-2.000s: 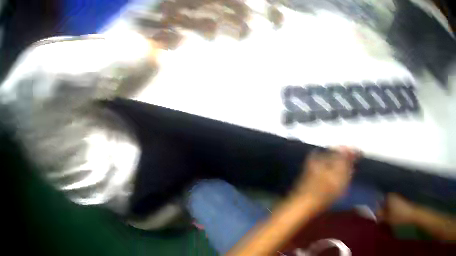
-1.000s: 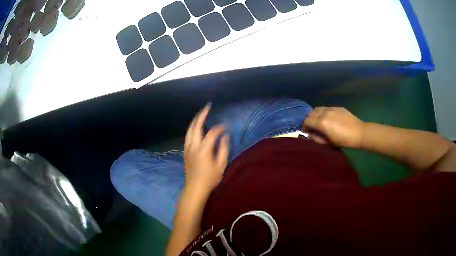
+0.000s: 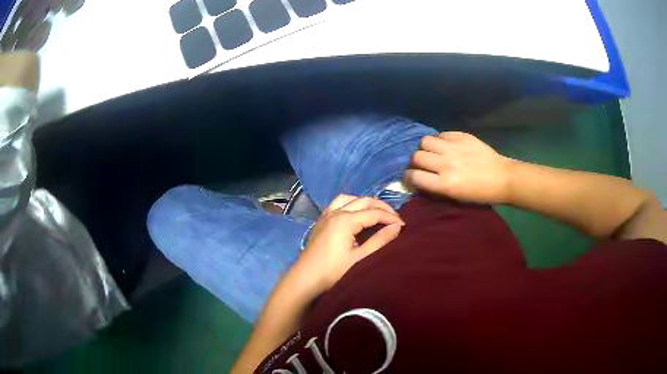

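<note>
My left hand point(image 3: 347, 237) rests low at my waist, its thumb and fingertips close together against the dark red shirt point(image 3: 446, 292); whether they pinch cloth is hidden. My right hand point(image 3: 461, 168) is curled on the shirt's hem beside the blue jeans point(image 3: 351, 157), its fingertips hidden. No work piece shows in either hand. A white sheet with rows of black rounded adhesive pads point(image 3: 234, 29) lies on the table, cut off by the top edge of the view.
The white table point(image 3: 468, 33) has a blue edge that bends at the right. Brown rounded pieces point(image 3: 33, 33) lie at its far left. A person in a shiny silvery-white garment point(image 3: 55, 263) is close at the left, one arm at the table. The floor is green.
The view has swung down from the table to my lap. My left hand has come down from above the jeans to the shirt. The neighbour's arm has come into view at the left.
</note>
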